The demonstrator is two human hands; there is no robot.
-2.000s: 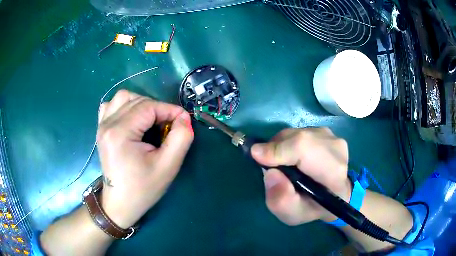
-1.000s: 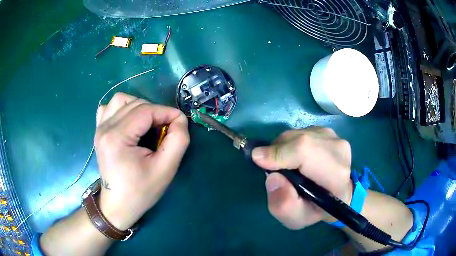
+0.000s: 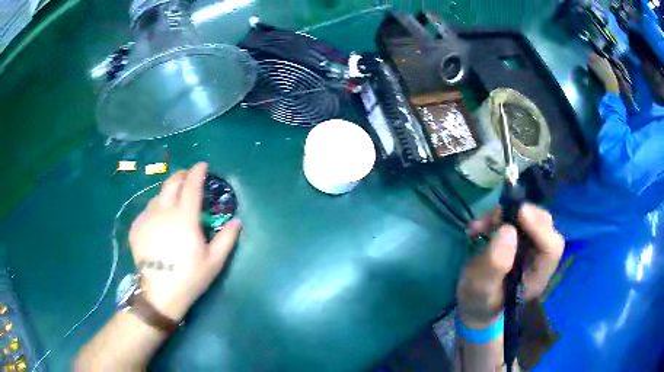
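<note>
The round black device housing (image 3: 220, 197) lies on the green mat, partly covered by my left hand (image 3: 178, 240). My left fingers and thumb hold its edges; a bit of green circuit board shows near the thumb. My right hand (image 3: 510, 258) is at the far right and holds the black soldering iron (image 3: 513, 189) upright in the picture. Its metal tip lies in front of the beige ring-shaped roll (image 3: 540, 134); I cannot tell if they touch. Any battery under my left hand is hidden.
Two loose batteries (image 3: 155, 168) and curved solder wire (image 3: 115, 247) lie by my left hand. The white tub (image 3: 338, 156), fan guard (image 3: 295, 91), clear hood (image 3: 178, 91) and tip cleaner (image 3: 448, 128) stand beyond. Another person's blue sleeve (image 3: 619, 120) is far right.
The view has swung right. My right hand has carried the iron away from the circuit board to the roll at the right. My left hand has opened wider and moved around the housing.
</note>
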